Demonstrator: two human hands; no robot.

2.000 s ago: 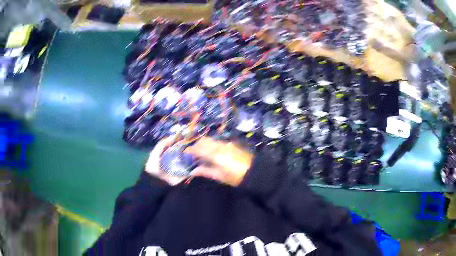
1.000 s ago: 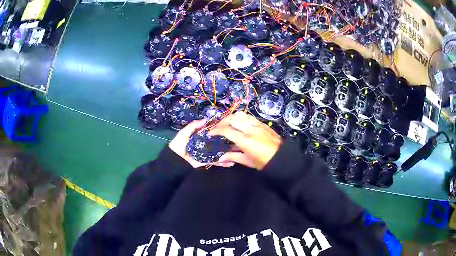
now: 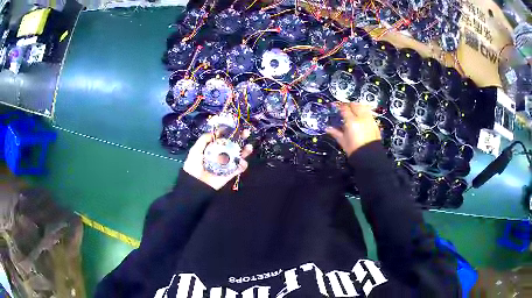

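My left hand (image 3: 201, 166) holds a pale-faced disc (image 3: 223, 157) with a dark centre, face up, near the bench's front edge. Short leads hang below it. My right hand (image 3: 360, 129) is over the rows, its fingertips at the right rim of a black housing (image 3: 318, 115) with a silvery inside; whether they grip it is unclear. Wired round modules (image 3: 240, 58) with red and orange leads sit in the left rows. Another pale-faced disc (image 3: 275, 63) lies among them. Black housings (image 3: 402, 100) without lead bundles fill the right rows.
Loose wired parts (image 3: 408, 11) and a cardboard carton (image 3: 481, 43) are behind the rows. A corded hand tool (image 3: 493, 169) and small white boxes (image 3: 489, 141) are at right. A black tray-like surface with a yellow item (image 3: 34, 22) is at far left. A blue stool (image 3: 26, 142) stands below.
My hands were together around a dark round module. They are now apart: my right hand has moved right to the housings, and the disc in my left hand shows a pale face.
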